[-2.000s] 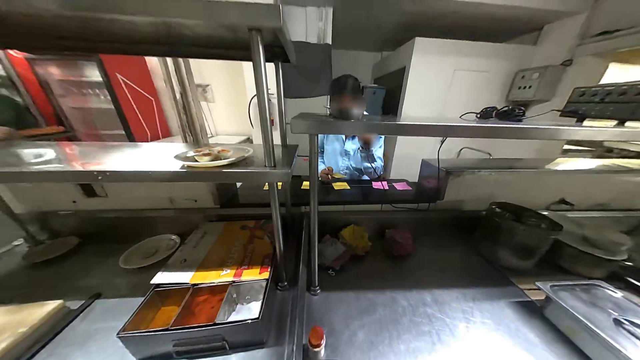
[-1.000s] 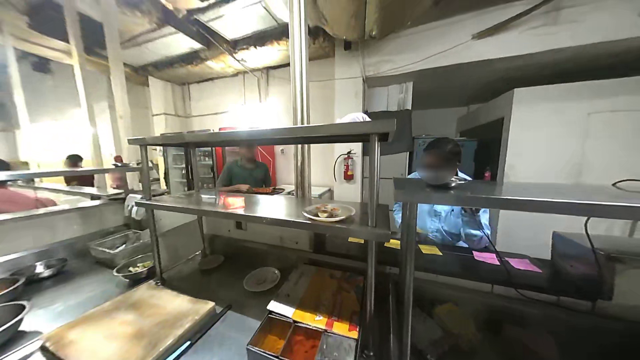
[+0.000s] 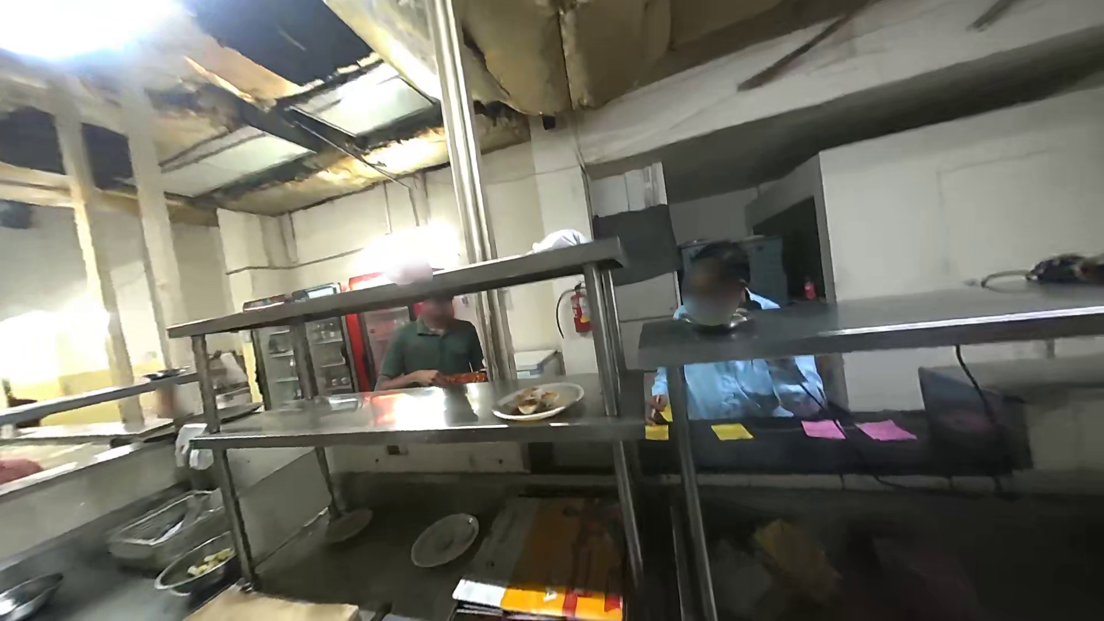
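Neither my left hand nor my right hand shows in the head view. In front of me stands a steel shelf unit (image 3: 414,280), and a white plate with food (image 3: 537,401) rests on its middle shelf. Below, on the counter, lie an empty-looking white plate (image 3: 444,541) and a stack of orange and yellow printed packaging (image 3: 565,552). At the lower left a metal bowl holds pale cut pieces of food (image 3: 207,565), beside a clear rectangular container (image 3: 164,528). The edge of a light board (image 3: 272,606) shows at the bottom.
Behind the shelves stand a person in a green shirt (image 3: 431,349) and a person in light blue (image 3: 733,384). Yellow (image 3: 731,431) and pink paper notes (image 3: 824,429) line a dark ledge. Steel posts (image 3: 617,431) rise from the counter. A fire extinguisher (image 3: 580,310) hangs behind.
The view has swung left and up. The sauce containers and red-capped bottle seen earlier are out of view, while the ceiling and left counter have come in.
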